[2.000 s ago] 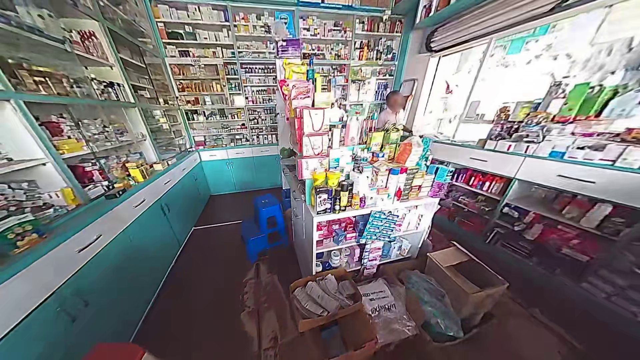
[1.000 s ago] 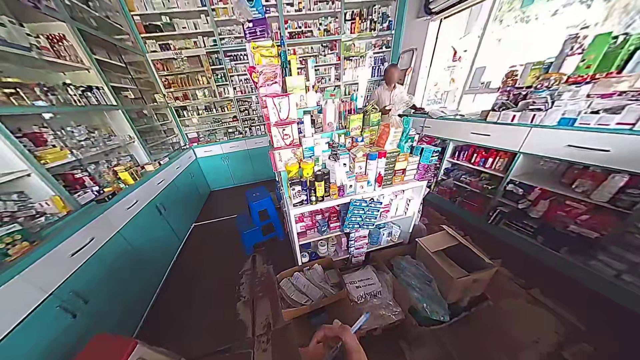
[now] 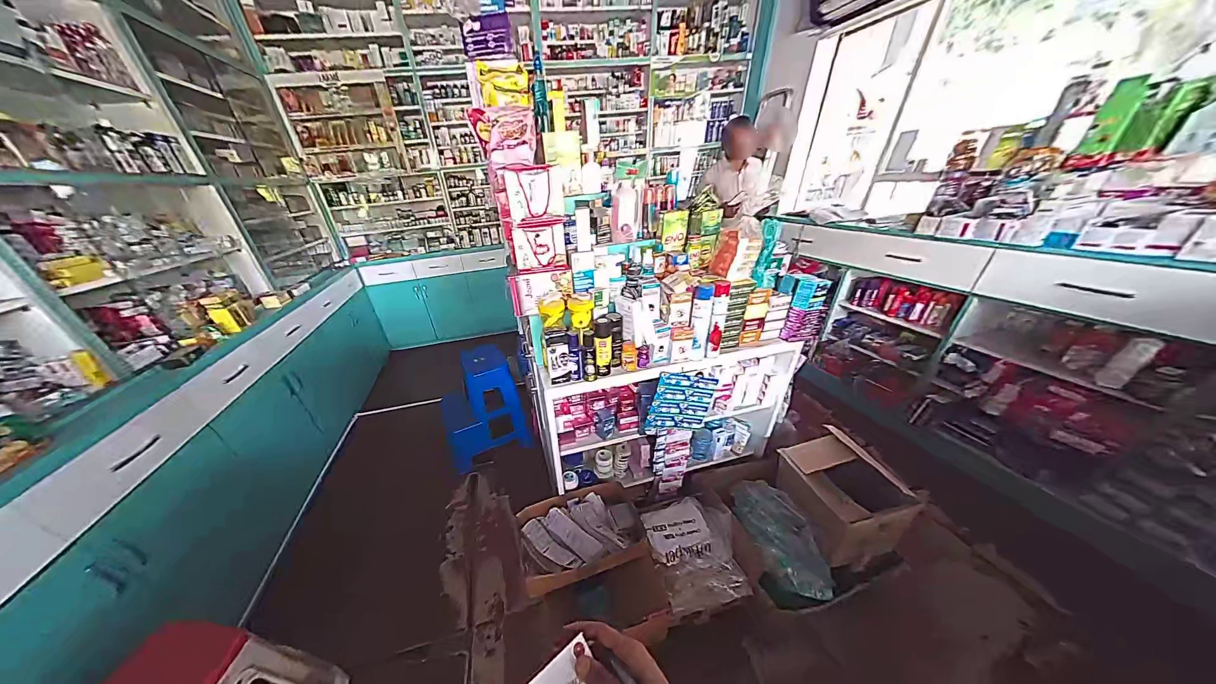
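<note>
At the bottom edge of the head view is my right hand [image 3: 622,654], its fingers bent around a flat white item [image 3: 562,663] that looks like paper or a small packet. Most of the item and the wrist are cut off by the frame. My left hand is not seen. Just beyond my hand, on the floor, stands an open cardboard box [image 3: 570,579] with white packets inside. Beside it lies a clear plastic bag [image 3: 698,570] with printing on it.
A white display shelf [image 3: 665,370] full of bottles and boxes stands ahead, blue plastic stools [image 3: 489,394] at its left. A greenish plastic bag [image 3: 784,541] and an open carton [image 3: 845,494] lie right of centre. Teal cabinets [image 3: 256,408] line the left. A person [image 3: 736,171] is behind the display.
My right hand was out of view two seconds ago, then came in at the bottom with a thin bluish-white item. A flat white item now shows at its fingers.
</note>
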